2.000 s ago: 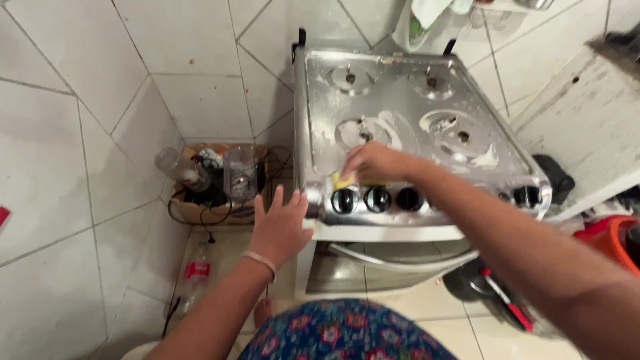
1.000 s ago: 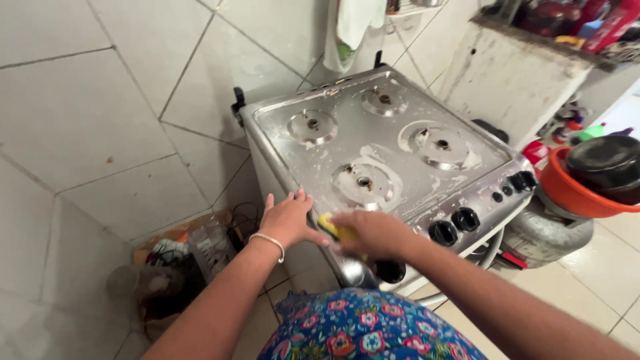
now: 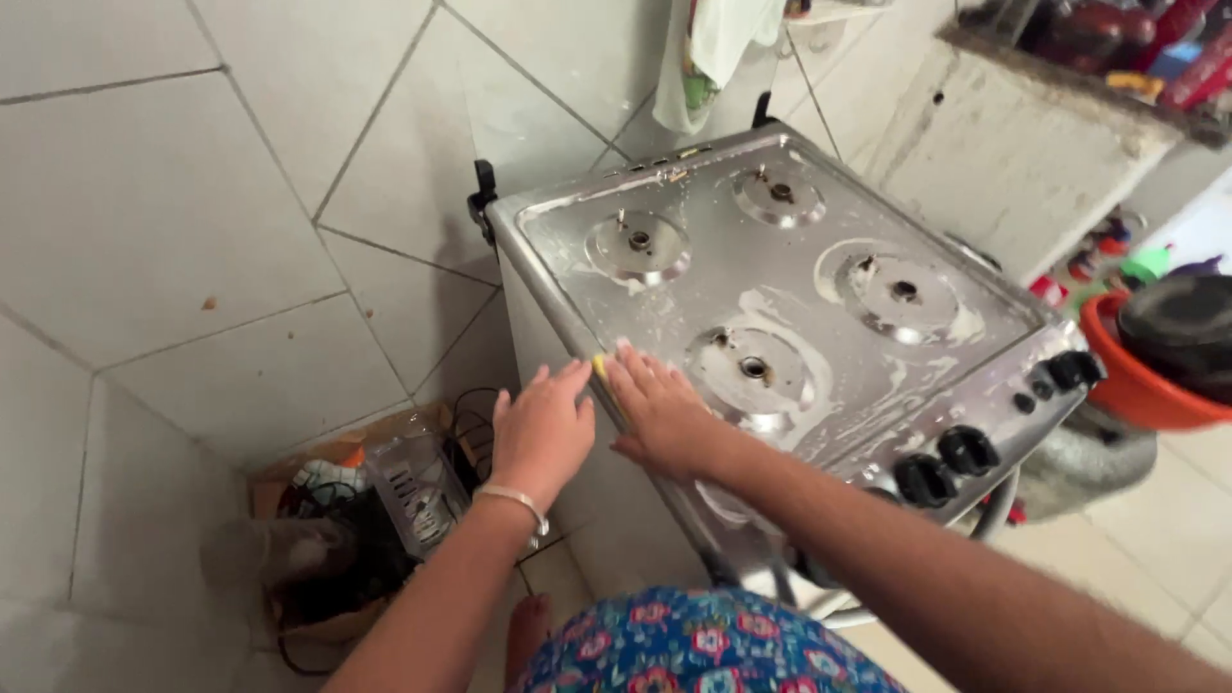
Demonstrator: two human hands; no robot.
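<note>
A stainless steel gas stove [image 3: 693,279] stands before me, its cooktop streaked with whitish suds around the bare burners. My right hand [image 3: 664,414] lies flat over a yellow sponge [image 3: 601,367] on the stove's left rim; only a sliver of the sponge shows. Just left of it, my left hand [image 3: 544,433] is spread beside the rim with nothing in it, a bracelet on its wrist. Black control knobs [image 3: 926,479] line the front panel, partly behind my right forearm.
On the floor at left sits a cardboard box [image 3: 337,443] with cables and a plastic basket [image 3: 414,496]. A cloth [image 3: 722,58] hangs behind the stove. To the right are an orange basin [image 3: 1136,385] with a dark pan and a metal gas cylinder [image 3: 1097,462].
My right hand has moved with the sponge from the front knob panel to the left rim, and farther back along it since a second ago. The view has shifted.
</note>
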